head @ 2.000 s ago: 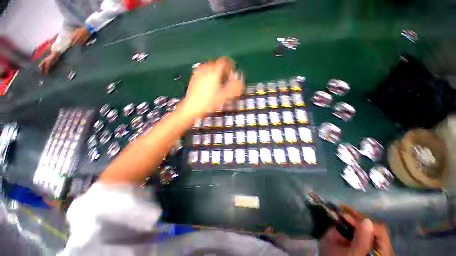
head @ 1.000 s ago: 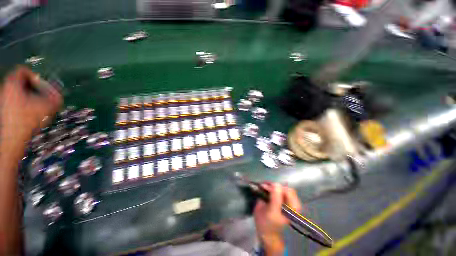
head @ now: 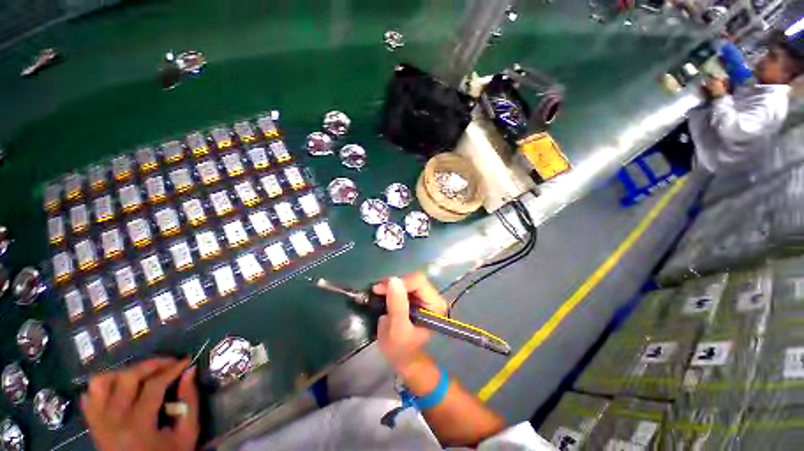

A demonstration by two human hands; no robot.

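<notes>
My right hand [head: 405, 321] grips the black and yellow soldering iron [head: 441, 326]; its thin metal tip points left over the mat. A blue strap is on my right wrist. My left hand [head: 141, 405] is at the lower left, fingers curled round a dark tool with a pale blunt end [head: 176, 409]. A round silver circuit assembly [head: 231, 357] lies on the mat just right of my left hand, partly over a pale block [head: 258, 356]. The battery tray [head: 198, 304] holds rows of small white cells with amber ends, behind both hands.
More silver discs lie right of the tray [head: 375, 210] and at the far left [head: 33, 338]. A round tan holder [head: 448, 188], a pale station with a yellow part [head: 543, 155] and black cables stand at the right bench edge. A person stands at upper right; wrapped cartons [head: 657, 352] are below.
The view has swung right. My left hand has come from the scattered discs to the near edge, and a silver disc now lies beside it. The iron stays in my right hand.
</notes>
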